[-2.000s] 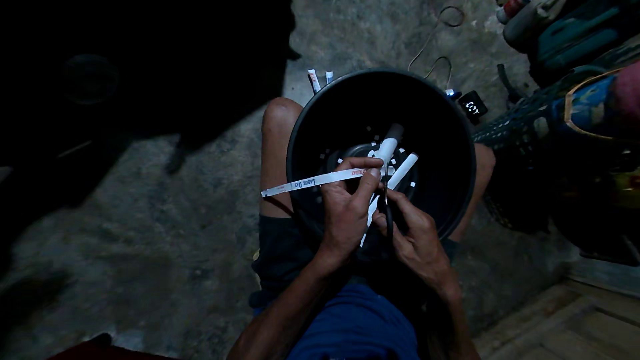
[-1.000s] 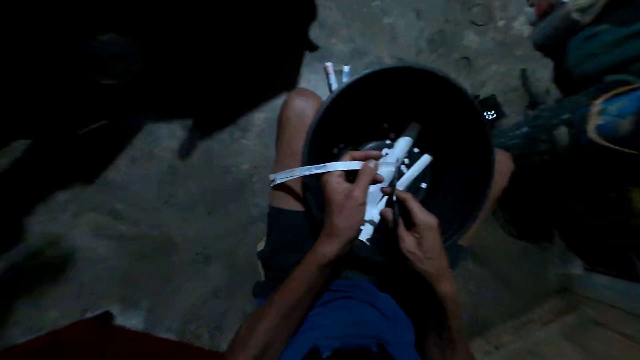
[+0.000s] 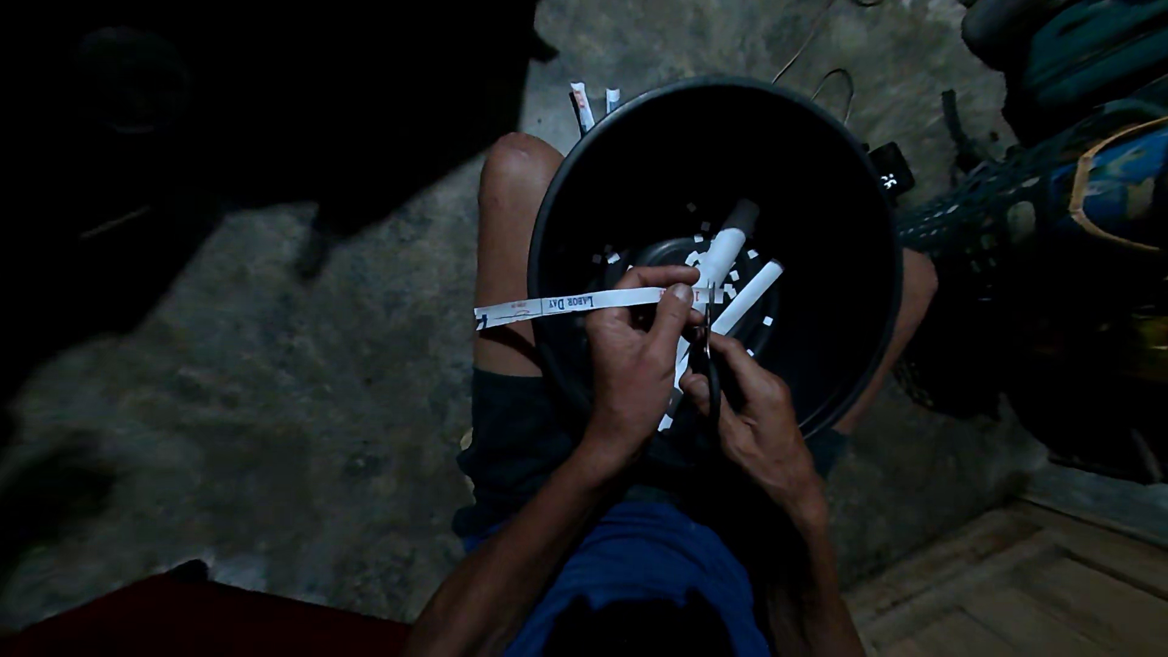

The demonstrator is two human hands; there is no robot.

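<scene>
My left hand [image 3: 643, 351] pinches a printed paper strip [image 3: 570, 301] between thumb and fingers; the strip's long part reaches left past the bucket's rim. My right hand [image 3: 753, 401] holds a pair of scissors [image 3: 713, 374], whose blades are at the strip's short right end. Both hands are over a large black bucket [image 3: 545, 196] between the knees. Inside it lie a thick white paper roll [image 3: 724, 255], a thinner white roll [image 3: 750, 297] and several small cut paper pieces [image 3: 767, 321]. Part of the white paper below is hidden by my hands.
Two rolled papers [image 3: 581, 107] stick out beyond the bucket's far left rim. A small black device with a lit display [image 3: 891, 171] sits by its right rim. A dark mesh basket [image 3: 967, 214] stands at right, a wooden panel [image 3: 1022, 584] at lower right, and red material [image 3: 182, 616] at lower left.
Both hands stay over the bucket, with the strip in the left and the scissors in the right. No other clear change besides small shifts of the view.
</scene>
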